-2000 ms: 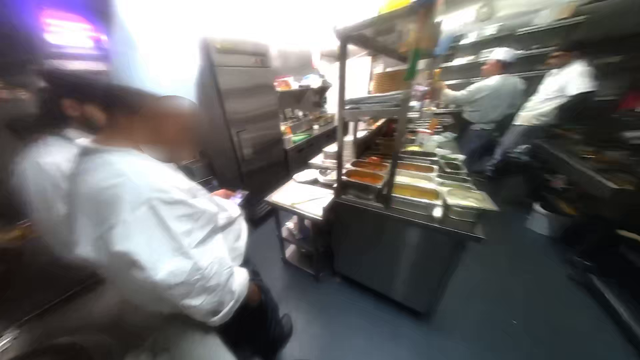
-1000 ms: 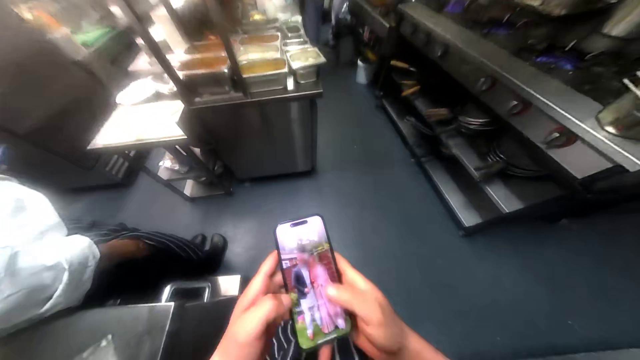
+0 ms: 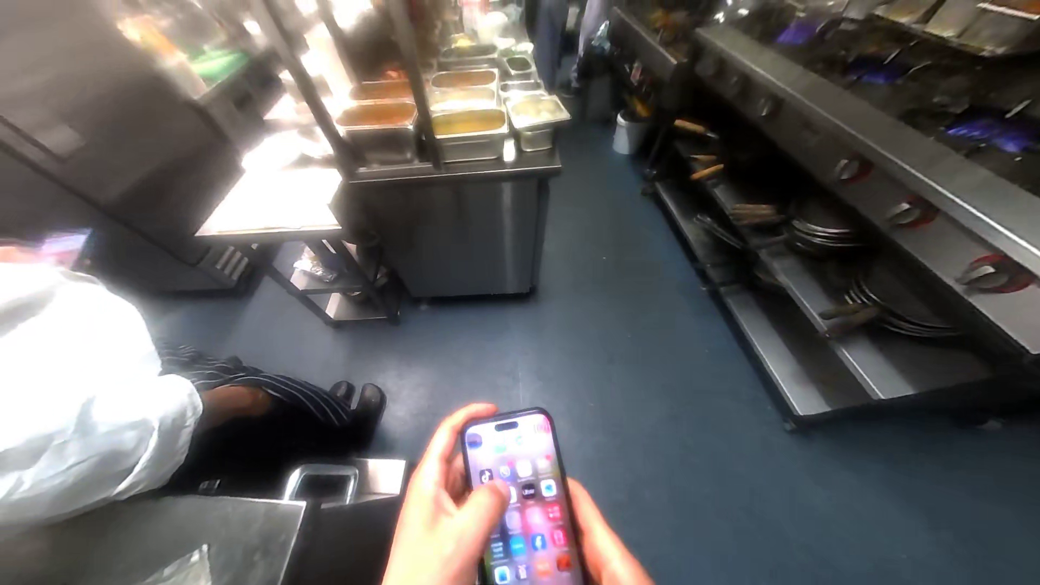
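A smartphone (image 3: pixel 526 504) in a dark case is held upright at the bottom centre, its screen lit with a grid of app icons. My left hand (image 3: pixel 445 508) grips its left side, with the thumb lying over the screen's left part. Along the phone's lower right edge is my right hand (image 3: pixel 603 540), its fingers against the case and partly cut off by the frame's bottom. Beyond the phone lies the blue kitchen floor (image 3: pixel 617 341).
At left sits a person in a white jacket (image 3: pixel 81 390), legs stretched out. A steel counter (image 3: pixel 455 236) holds food pans (image 3: pixel 471 123); a small side table (image 3: pixel 272 203) adjoins it. On the right, a stove (image 3: pixel 877 154) with blue flames stands above shelves of pans (image 3: pixel 902 313). A white bucket (image 3: pixel 630 134) is farther back.
The phone screen has gone from a photo of people to app icons. My left thumb now lies over the screen. Two seconds ago neither hand showed; the view has since tilted down.
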